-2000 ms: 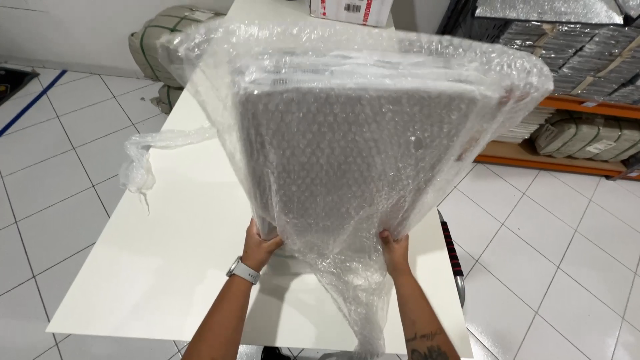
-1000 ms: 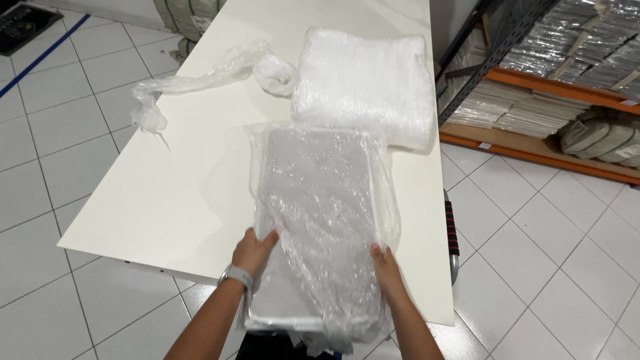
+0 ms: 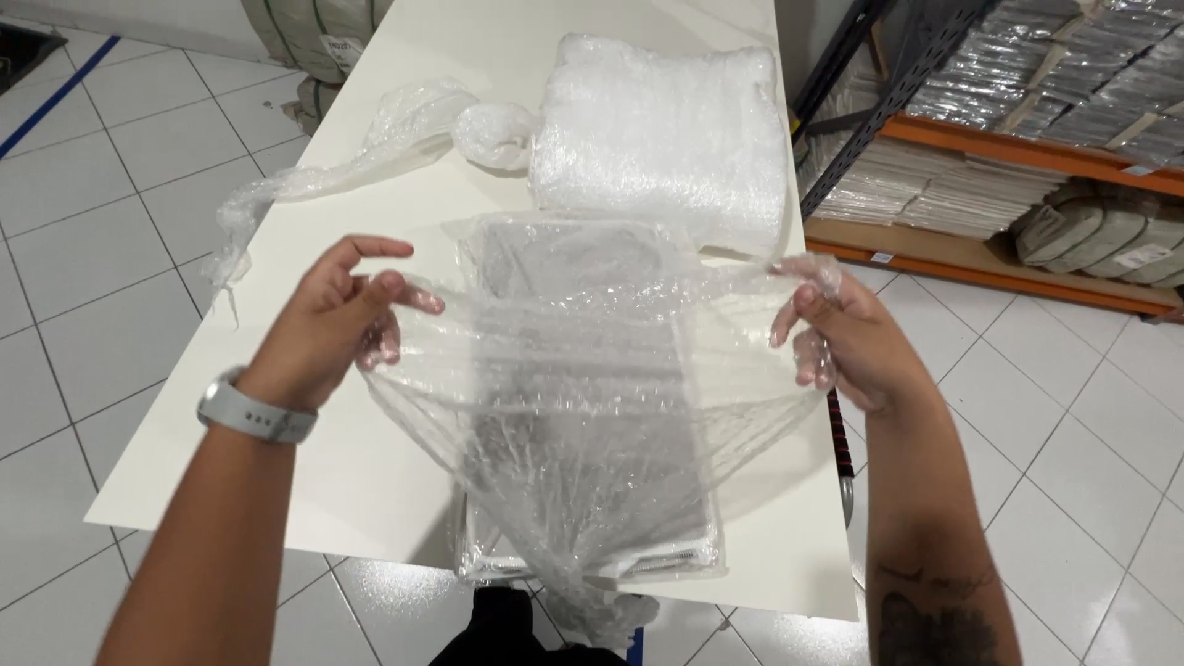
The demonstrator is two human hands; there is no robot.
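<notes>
A flat rectangular stack [image 3: 592,462] wrapped in clear bubble wrap lies on the white table, its near end at the table's front edge. Over it stretches a thin clear plastic film [image 3: 573,365], gathered into a bunch at the near end. My left hand [image 3: 356,301], with a watch on the wrist, grips the film's left side, thumb and fingers partly spread. The right side of the film is held in my right hand [image 3: 823,324], some of it draped over the fingers. Both hands are raised to either side of the stack.
Behind the stack, a thick white plastic-wrapped bundle [image 3: 657,139] rests on the table [image 3: 351,462]. Loose twisted film [image 3: 324,176] trails over the table's left edge. Orange-edged shelving [image 3: 1027,264] with wrapped stacks stands at the right. Strapped bales [image 3: 319,37] sit behind on the left.
The wrapped stack was held up two seconds ago, then lowered to the table's front. Both hands have left its sides and spread apart, drawing the film out wide.
</notes>
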